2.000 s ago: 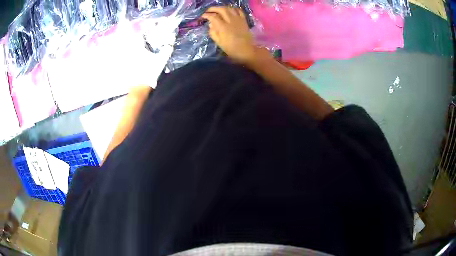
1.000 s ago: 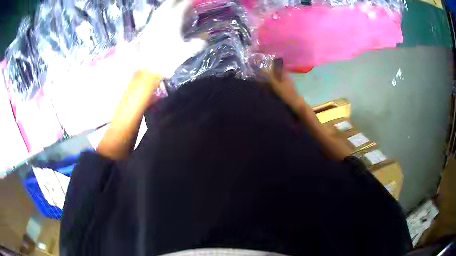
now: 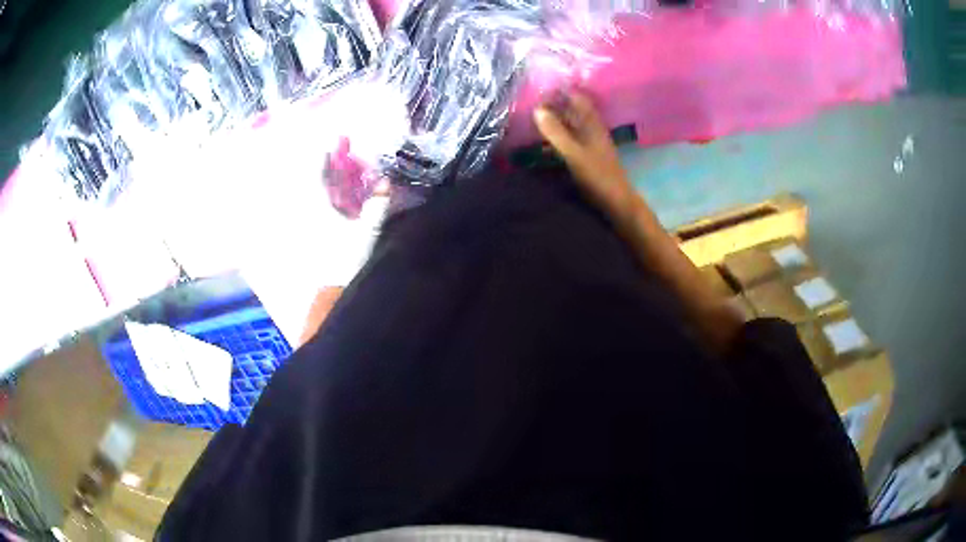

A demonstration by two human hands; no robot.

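Bagged dark parts (image 3: 450, 79) lie in a glossy, crinkled heap at the bench edge in front of my body. A row of more bagged parts (image 3: 201, 79) runs to the left. My left hand (image 3: 365, 217), in a white glove, is at the near left side of the heap; glare hides its outline and grip. My bare right hand (image 3: 572, 119) is just right of the heap, over the pink sheet (image 3: 731, 74). It is blurred, so its grip cannot be told.
A blue plastic crate (image 3: 260, 355) with a white paper (image 3: 180, 365) on it stands at lower left, near brown cartons (image 3: 148, 466). At right, labelled small cartons (image 3: 773, 281) and a yellowish wooden piece (image 3: 747, 228) are on the grey floor.
The heap of bagged parts has shifted and shows more openly. My left hand has drawn back from its top toward me. My right hand stays at its right side. The view has shifted, showing more cartons.
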